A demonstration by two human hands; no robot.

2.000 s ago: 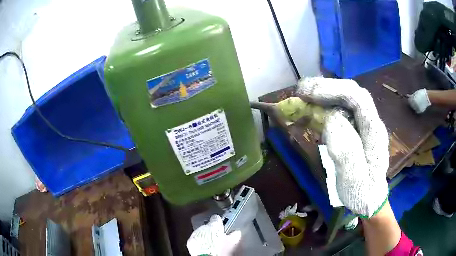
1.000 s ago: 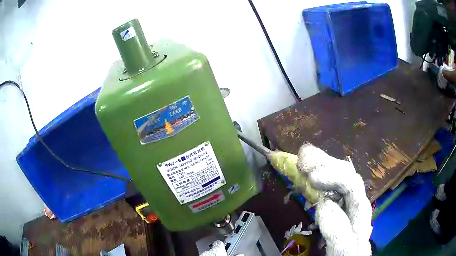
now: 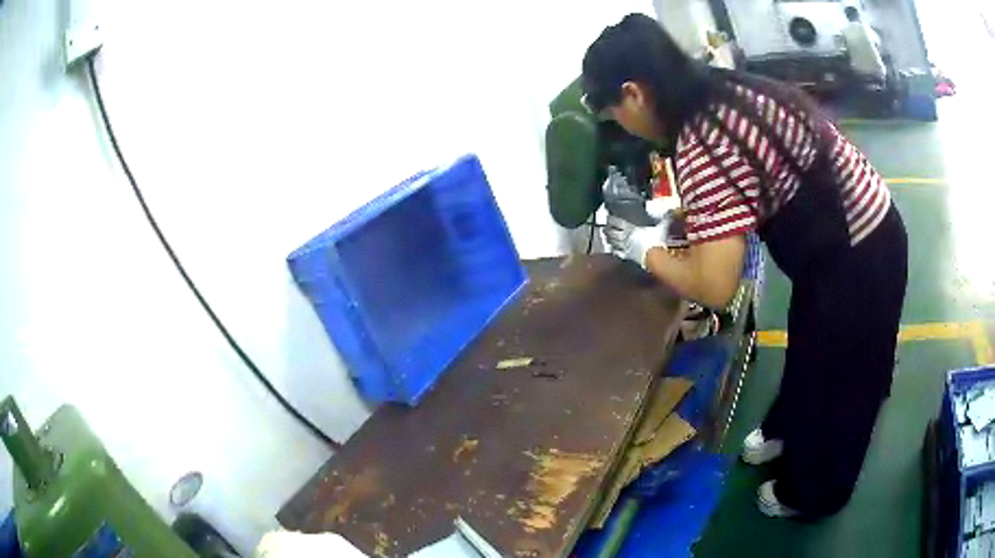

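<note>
A small part of a white glove (image 3: 311, 545) shows at the bottom edge, cut off by the frame. I cannot tell which of my hands it is or whether it grips anything. A silvery metal panel with a folded edge (image 3: 464, 542) shows just right of it, also cut off, over the near end of the brown bench. Contact between glove and panel is not visible. The green tapping machine head (image 3: 104, 496) is at the lower left, mostly out of view. Its chuck, table and feed handle grip are not visible.
The worn brown bench (image 3: 436, 436) carries a tipped blue crate (image 3: 420, 278) against the wall and a small flat stick (image 3: 514, 362). Cardboard (image 3: 655, 431) lies below. Another person (image 3: 818, 251) stands at the far end beside a green machine (image 3: 573, 164). A crate of parts (image 3: 971, 458) is at right.
The view has swung right, so the machine head has moved to the lower left. My right hand was around the wrapped handle earlier; that grip is no longer visible. The other person now shows.
</note>
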